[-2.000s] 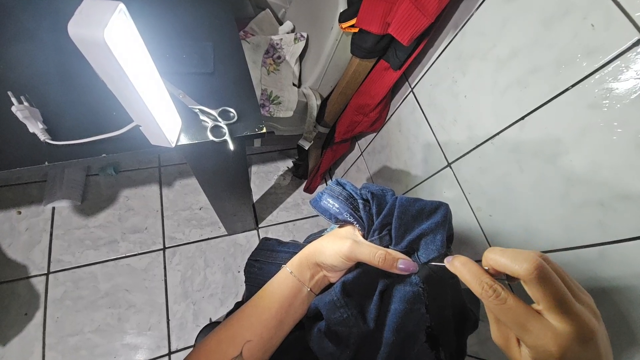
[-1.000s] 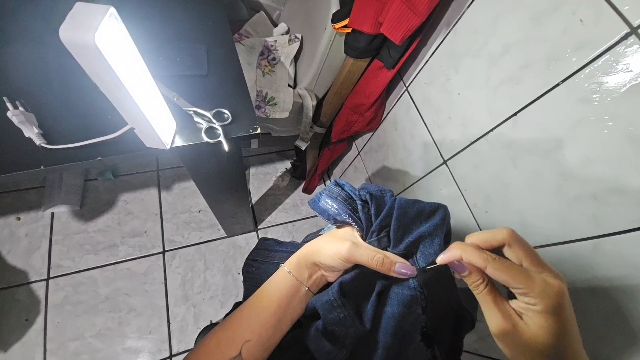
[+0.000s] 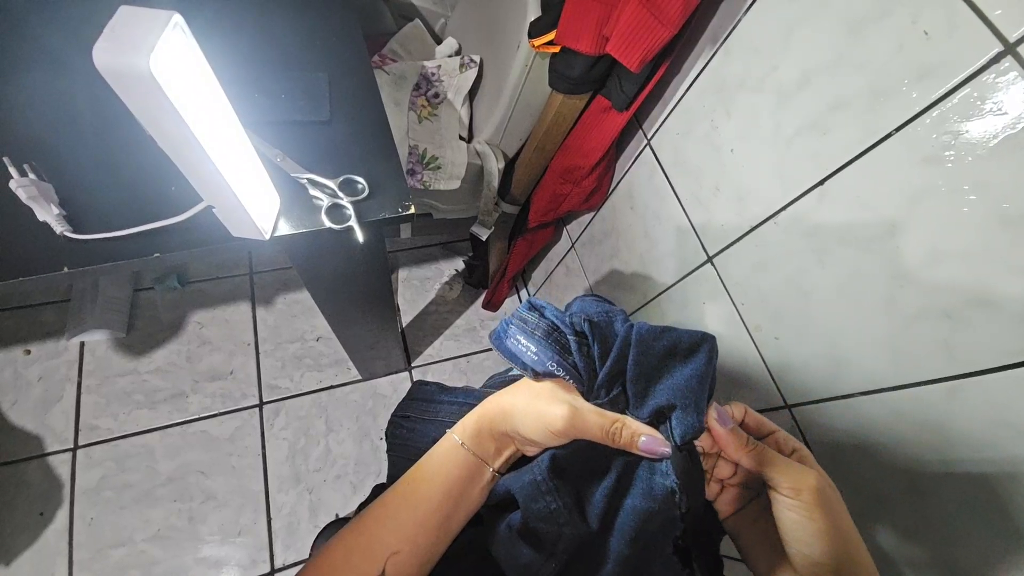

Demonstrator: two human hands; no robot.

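Note:
A dark blue denim garment [image 3: 608, 496] fills the lower middle of the view, its waistband bearing print. My left hand [image 3: 560, 420] is closed on the denim, thumb lying along a seam. At the right edge of the cloth is my right hand [image 3: 760, 456], its thumb and index finger pinched together against the denim. No needle can be made out between those fingers; whether they hold it or the cloth is unclear. The garment's lower part runs out of view.
At upper left, a lit white lamp [image 3: 184, 120] stands on a black table [image 3: 320, 40], its plug [image 3: 36, 196] and metal scissors [image 3: 336, 196] beside it. Floral cloth [image 3: 432, 120] and red clothing [image 3: 576, 176] hang near a wooden post [image 3: 548, 148]. Pale tiles [image 3: 160, 496] cover the floor.
Earlier my right hand held a thin needle to the right of my left thumb; now that hand is against the denim's edge and the needle is out of sight. My left hand keeps its hold.

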